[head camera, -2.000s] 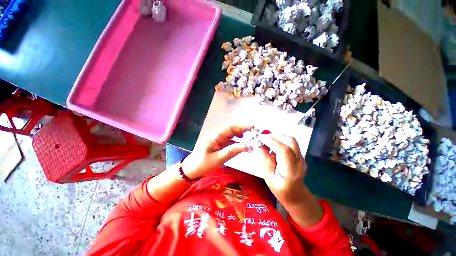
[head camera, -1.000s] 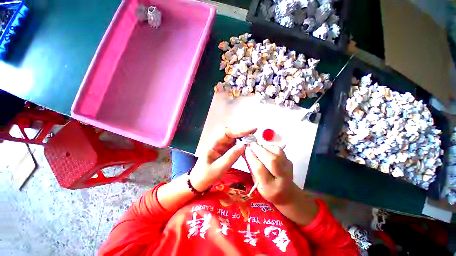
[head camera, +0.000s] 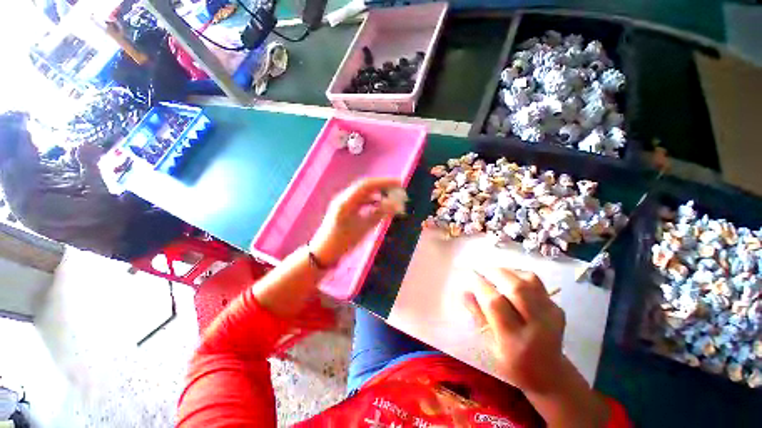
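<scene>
My left hand is raised over the right side of the bright pink tray. Its fingertips pinch a small whitish moulded piece above the tray's rim. My right hand is over the pale work board, fingers curled. A short end of a thin pale stick shows past its knuckles; the rest is hidden by the hand. The red pot is not visible. Two whitish pieces lie at the far end of the pink tray.
A heap of small parts lies behind the board. Dark trays of pieces stand beyond and right. A thin tool is at the board's far right corner. A pale pink bin, blue tray and another person are left.
My view has turned left. My left hand has left my right hand and moved left with the piece, over the tray's edge. My right hand stays over the board, and the red pot has gone from sight.
</scene>
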